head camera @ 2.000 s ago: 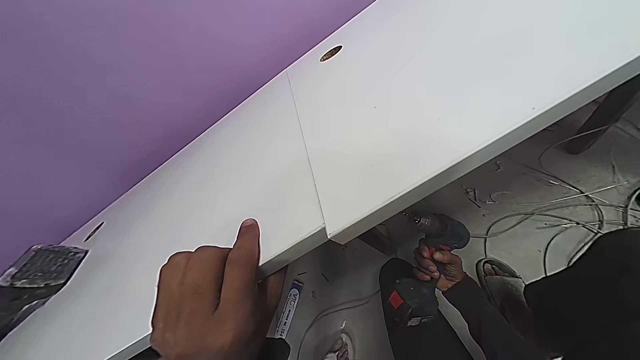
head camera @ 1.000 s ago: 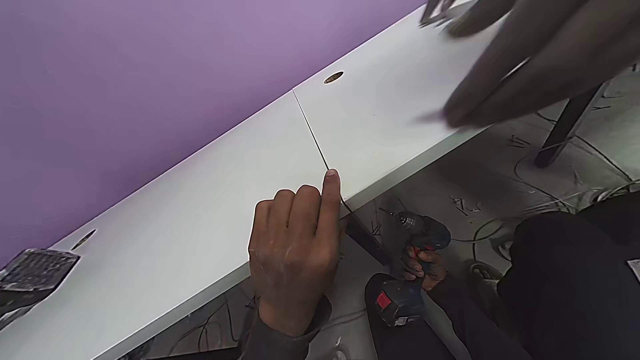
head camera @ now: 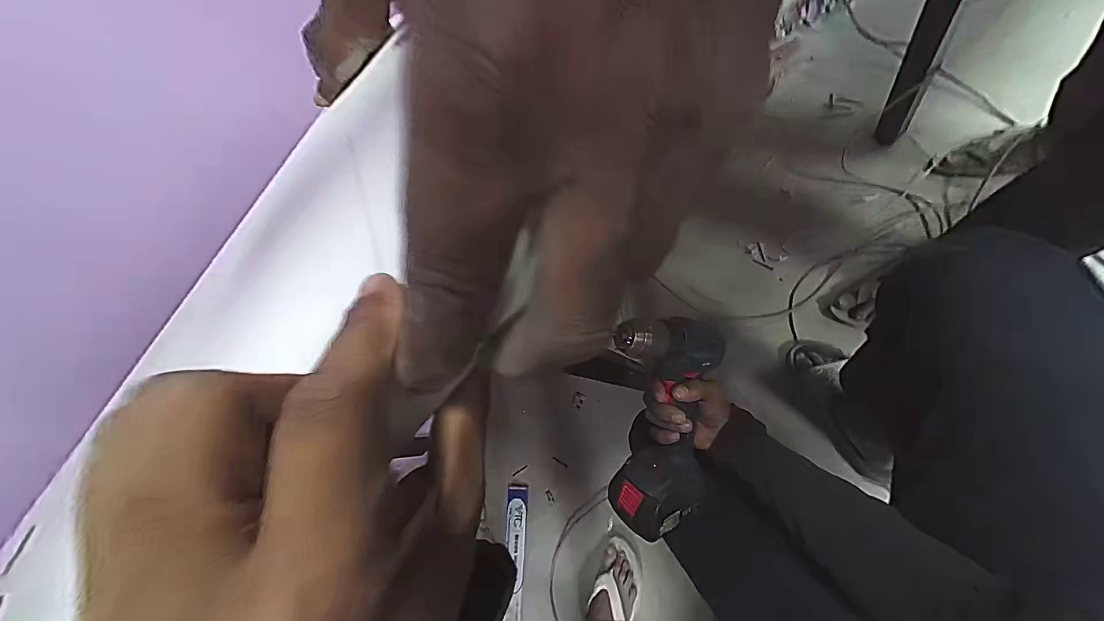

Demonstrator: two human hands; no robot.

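My left hand, blurred at the lower left, is curled around the front edge of a white tabletop, fingers on top and thumb lower down. My right hand does not show. Another person's large, blurred hand reaches down from the top, its fingertips close beside my index finger and over the tabletop edge. It hides much of the board. One more hand rests at the tabletop's far edge. Below, a co-worker's hand holds a cordless drill by its grip, chuck toward the left.
A purple wall borders the tabletop. Cables and small debris lie on the floor near a dark table leg. A long blue and white box lies by a foot in a white sandal. The co-worker's dark-clothed legs fill the right side.
The other person's large hand has come from the upper right to the middle, beside my left hand. The view is closer to the hands. The drill stays in the co-worker's hand.
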